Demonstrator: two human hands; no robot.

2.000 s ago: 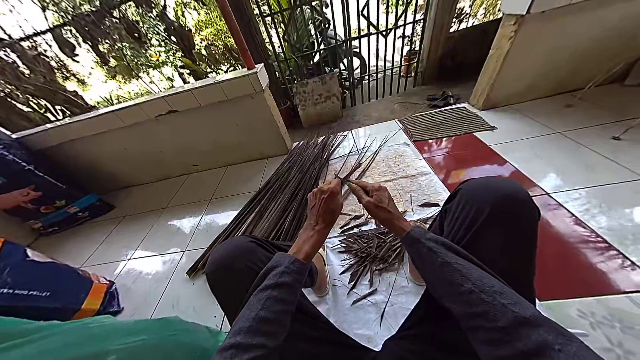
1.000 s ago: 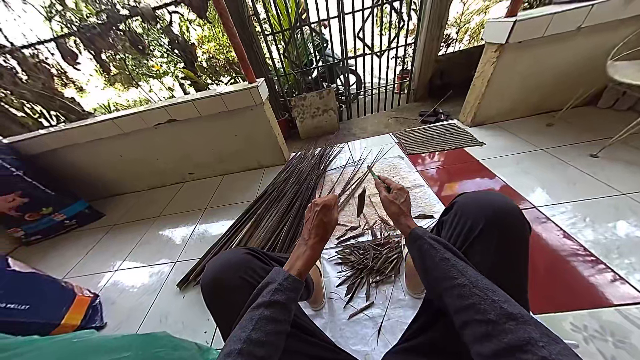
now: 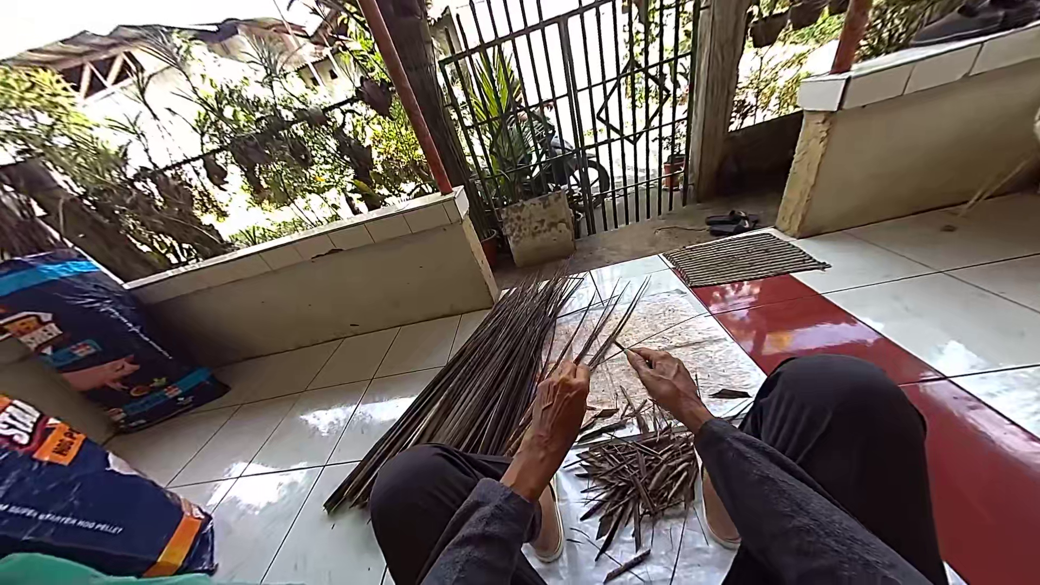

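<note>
My left hand (image 3: pixel 561 405) is closed around a few thin dark dried leaf strips (image 3: pixel 605 325), whose tips fan out away from me. To its right, my right hand (image 3: pixel 668 382) pinches a small slender tool or piece (image 3: pixel 621 347) that points at the strips; its kind cannot be told. A long bundle of dried leaf strips (image 3: pixel 479 374) lies on the floor left of my left hand. Below both hands, between my feet, is a heap of short cut leaf pieces (image 3: pixel 638 479) on a pale sheet (image 3: pixel 674 552). A brownish worn board or mat (image 3: pixel 674 357) lies beyond.
Printed feed sacks (image 3: pixel 97 349) stand and lie at the left. A low tiled wall (image 3: pixel 325 301), a metal gate (image 3: pixel 585 114) and a concrete planter (image 3: pixel 538 229) are ahead. A ribbed doormat (image 3: pixel 743 258) and sandals (image 3: pixel 731 222) lie beyond the red floor tiles (image 3: pixel 780 325).
My right hand, apart from my left a second ago, has come lower beside the strips. Two seconds ago both hands were together at the strips. The view has tilted up.
</note>
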